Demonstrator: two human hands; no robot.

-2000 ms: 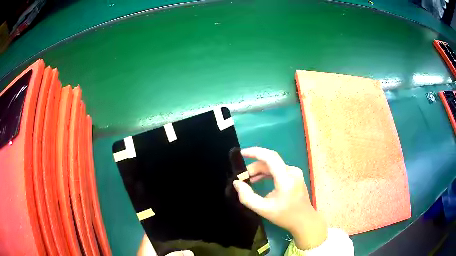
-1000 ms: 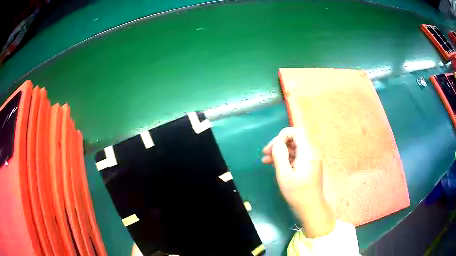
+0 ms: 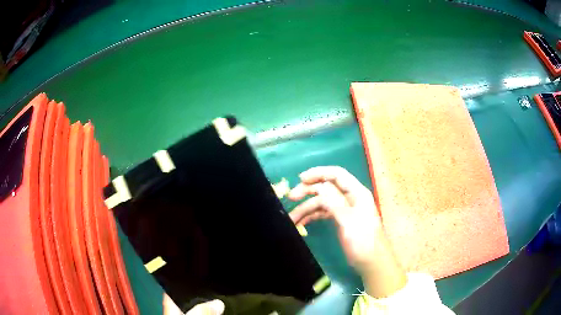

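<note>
A display panel (image 3: pixel 215 215), glossy black side up, is held tilted above the green mat. Pale yellow tape tabs (image 3: pixel 164 161) sit on its edges, with L-shaped ones at its two upper corners. My left hand (image 3: pixel 206 307) grips the panel's lower edge; only the thumb and a bit of a finger show. My right hand (image 3: pixel 332 209) is at the panel's right edge, fingers apart and slightly curled, near a loose-ended tape tab (image 3: pixel 281 188). A smaller yellow tab shows by its lower fingers.
A stack of orange-red foam trays (image 3: pixel 67 209) stands at left, a black panel (image 3: pixel 15 151) in the outermost. A plain foam sheet (image 3: pixel 433 178) lies on the green mat (image 3: pixel 246 67) at right. More trays with panels (image 3: pixel 549 107) are at the far right edge.
My right hand has moved back left to the panel's right edge, and its fingers have spread. The panel has turned and tilted a little; my left thumb shows again on it.
</note>
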